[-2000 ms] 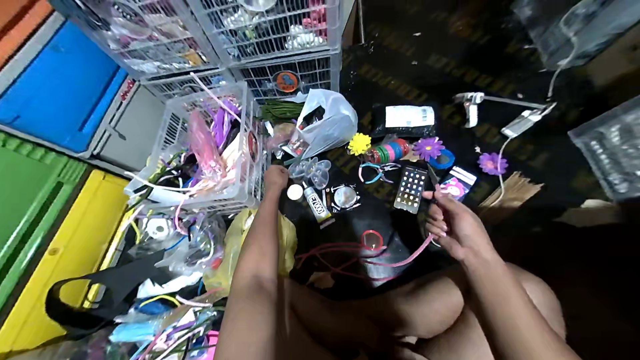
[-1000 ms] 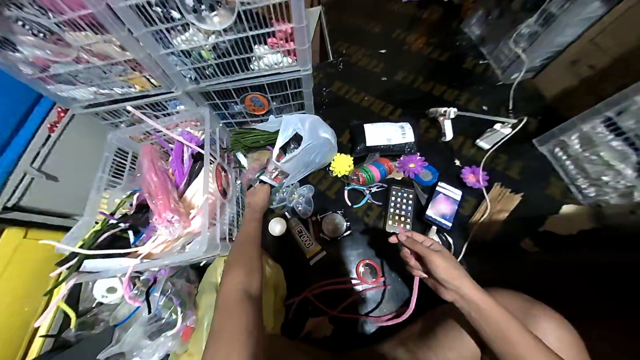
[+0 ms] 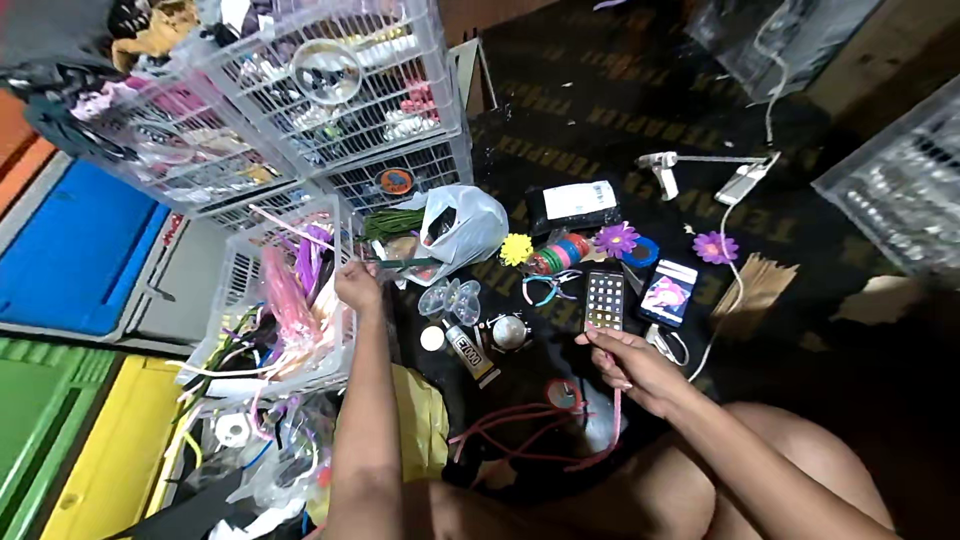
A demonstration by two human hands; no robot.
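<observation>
My left hand (image 3: pixel 358 285) is closed at the right rim of a clear plastic basket (image 3: pixel 346 251), with a thin dark green strip (image 3: pixel 405 263) running right from its fingertips. Pink fuzzy stems, likely pipe cleaners (image 3: pixel 616 420), hang from my right hand (image 3: pixel 626 360), pinched between its fingers beside a phone with an icon screen (image 3: pixel 604 300). Another phone (image 3: pixel 667 292) shows a pink flower. Between the hands lie a glue tube (image 3: pixel 469 351), a clear petal-shaped case (image 3: pixel 450 300), a white disc (image 3: pixel 433 338) and blue-handled pliers (image 3: pixel 551 287). A tape roll (image 3: pixel 562 394) sits among the pink stems.
Stacked clear crates (image 3: pixel 337 82) stand at the upper left. Beyond the pliers are ribbon or wire rolls (image 3: pixel 561 253), a yellow flower (image 3: pixel 516 250), purple flowers (image 3: pixel 616 239) and a black parcel (image 3: pixel 574 206). A glue gun (image 3: pixel 661 172) with its cable lies farther back. A white plastic bag (image 3: pixel 469 229) rests near the basket.
My left hand has shifted left to the basket's rim. A dark tool seen at my right hand in the earliest frame is no longer in it. The view has shifted.
</observation>
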